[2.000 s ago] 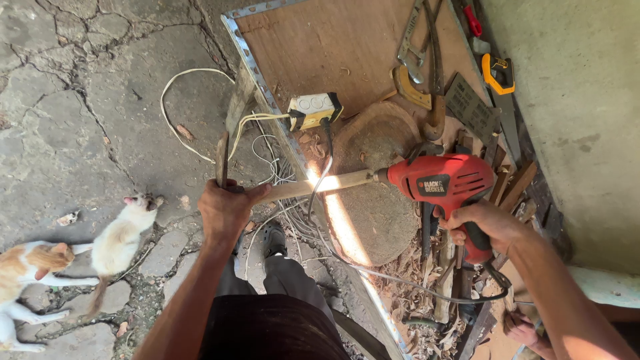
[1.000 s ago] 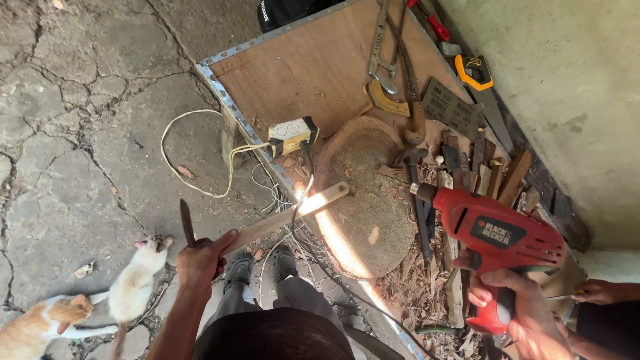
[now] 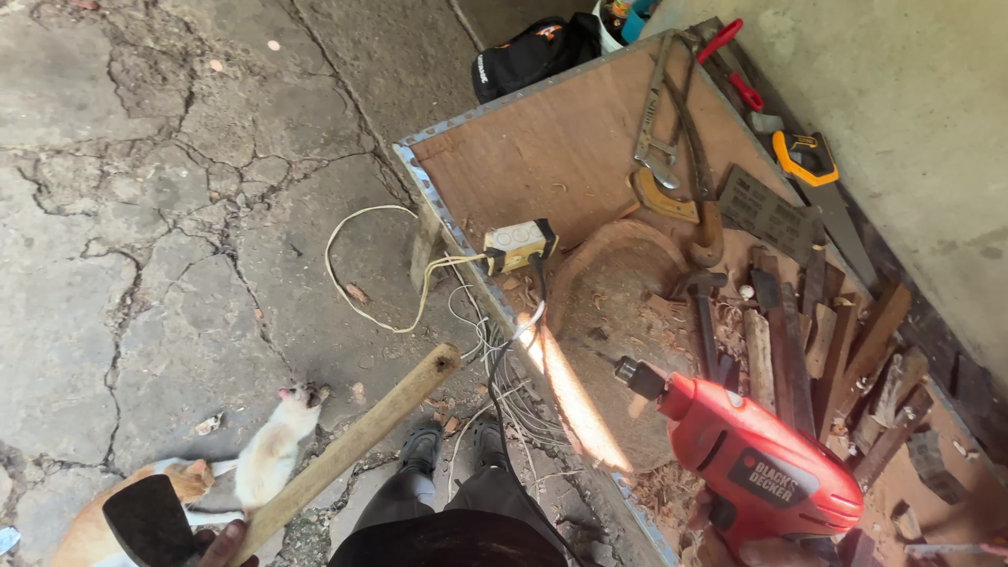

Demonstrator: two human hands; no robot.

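My left hand (image 3: 224,547), at the bottom left, is closed around a wooden handle (image 3: 354,441) beside a dark metal blade (image 3: 152,521). A hole shows in the handle's far end. My right hand (image 3: 732,543) grips a red Black+Decker power drill (image 3: 760,465), whose chuck (image 3: 639,379) and thin bit point left over a round wooden block (image 3: 614,291). Drill and handle are apart. The drill's body hides part of the block and the wood pieces behind it.
On the plywood-topped bench (image 3: 520,134) lie a power outlet box (image 3: 520,246), a hacksaw (image 3: 652,118), a hammer (image 3: 703,315), sandpaper (image 3: 768,211) and several wood pieces. A yellow-handled saw (image 3: 839,213) lies by the wall. Cables (image 3: 504,394) hang near my feet. Two cats (image 3: 276,453) lie on the cracked floor.
The drill bit was at the handle's end two seconds ago; the two are now apart. The handle has moved off the block to the left, and its end hole now shows.
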